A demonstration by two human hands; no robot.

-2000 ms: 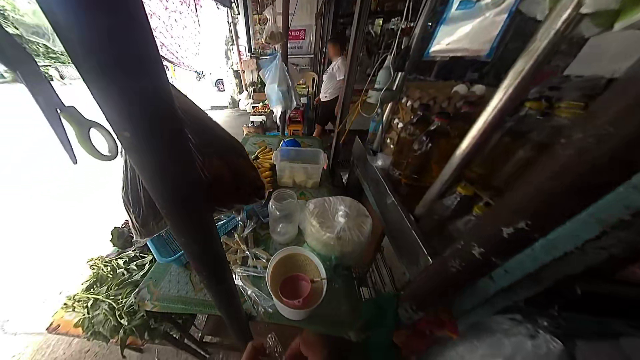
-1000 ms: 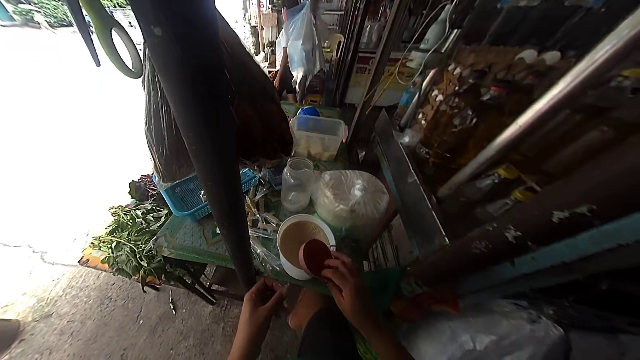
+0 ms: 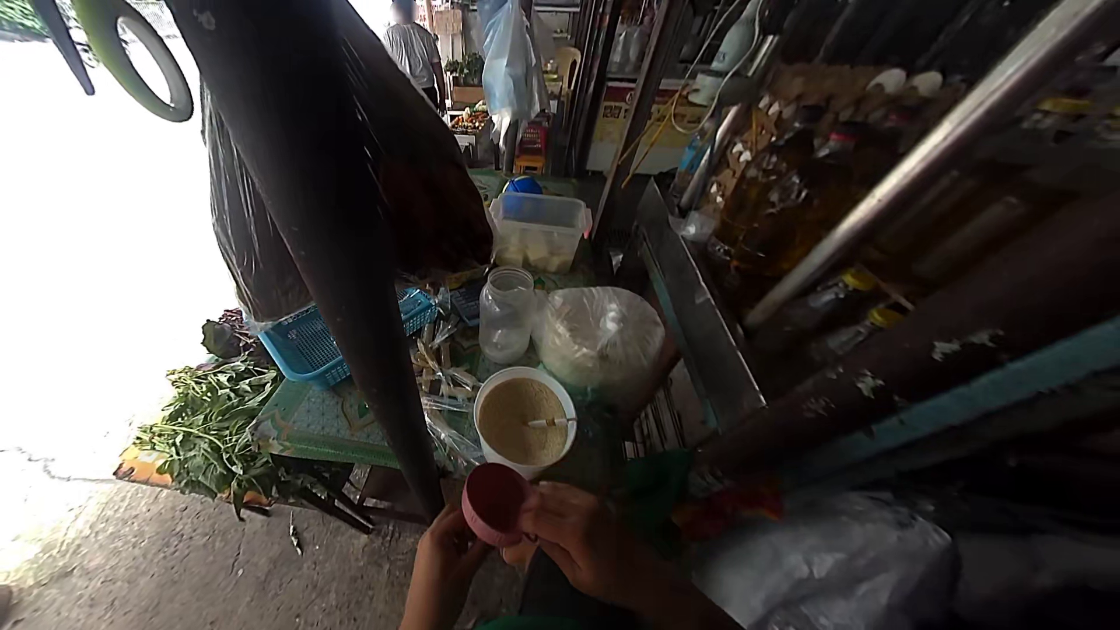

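A pink plastic cup (image 3: 495, 506) is tilted at the near side of a white bucket (image 3: 486, 442), with my right hand (image 3: 582, 534) gripping its right side. Close against the cup's lower left is my left hand (image 3: 446, 556), its fingers curled; whether it holds a small bag or anything else cannot be told. Inside the bucket lies a tan granular substance (image 3: 516, 407) with a white handle-like piece resting in it. Behind the bucket stand a clear plastic jar (image 3: 506, 315) and a filled clear plastic bag (image 3: 604, 337).
A dark slanting post (image 3: 350, 262) crosses the left side near my left hand. Blue basket (image 3: 306, 346), leafy greens (image 3: 210, 429) and small plastic packets (image 3: 446, 376) lie left. A lidless-looking clear tub (image 3: 542, 229) stands farther back. Metal edging (image 3: 691, 306) runs right; a person (image 3: 416, 52) stands far off.
The pink cup was inside the bucket and is now out in front of it, in my right hand. My left hand has come up beside the cup. The view has shifted.
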